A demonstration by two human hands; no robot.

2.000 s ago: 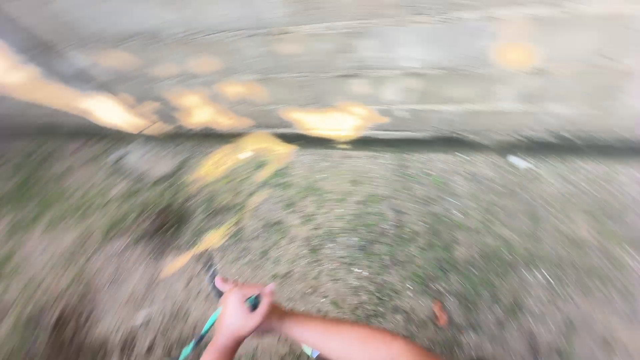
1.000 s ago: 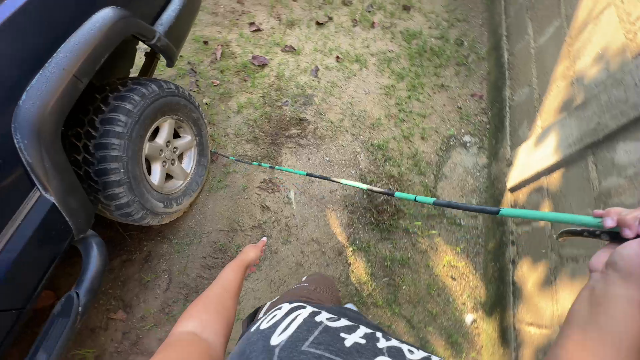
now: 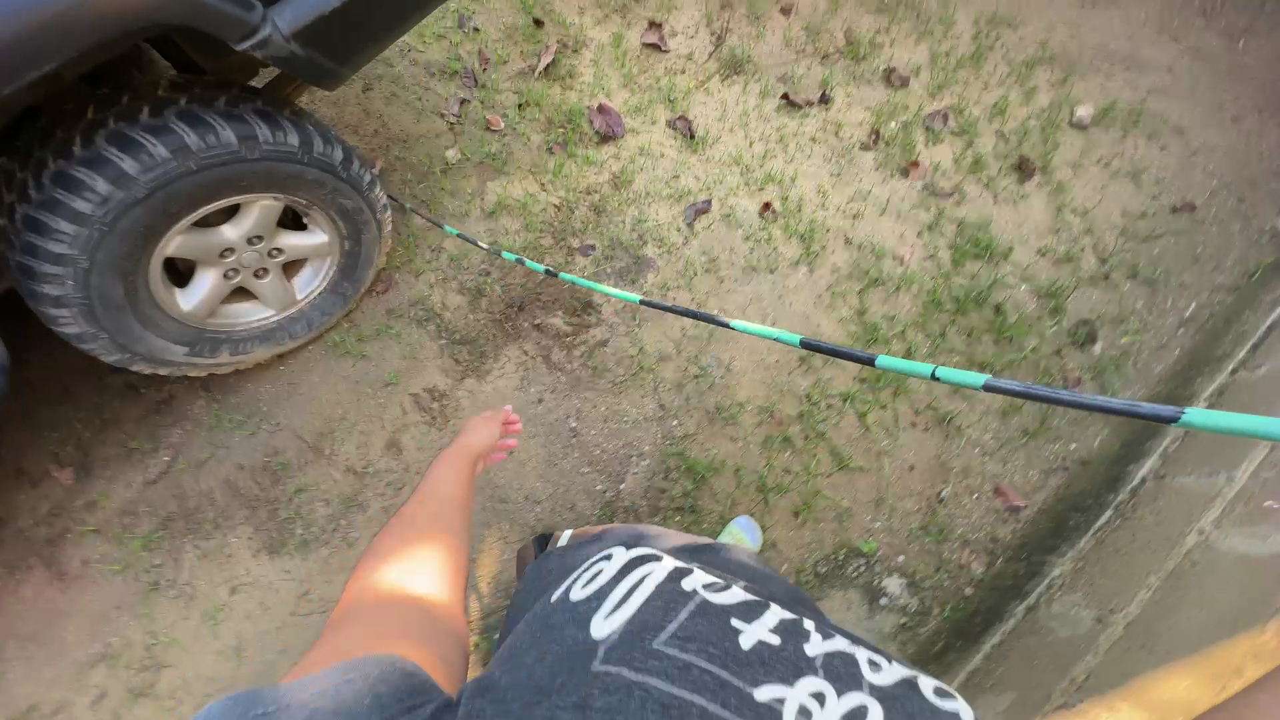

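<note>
My left hand [image 3: 490, 438] hangs over bare dirt at the lower middle, its fingers loosely curled with nothing seen in them. A long, thin pole or hose [image 3: 835, 351], banded in green and black, runs from beside an off-road tire [image 3: 207, 235] and leaves the view at the right edge. It sags slightly and lies above my left hand in the view, not touching it. Of my right arm, only a sunlit part [image 3: 1185, 680] shows at the bottom right corner; my right hand is out of view.
A dark vehicle's fender [image 3: 330, 35] overhangs the tire at the upper left. A concrete block wall [image 3: 1140, 590] rises along the right side. Dry leaves [image 3: 606, 121] and patchy grass cover the ground. One shoe [image 3: 741, 533] shows below my dark shirt [image 3: 640, 640].
One second ago my right hand was in view, gripping the green end beside a black-handled tool; now it is out of view. The view has swung since the blurred earliest frame, where both hands were together.
</note>
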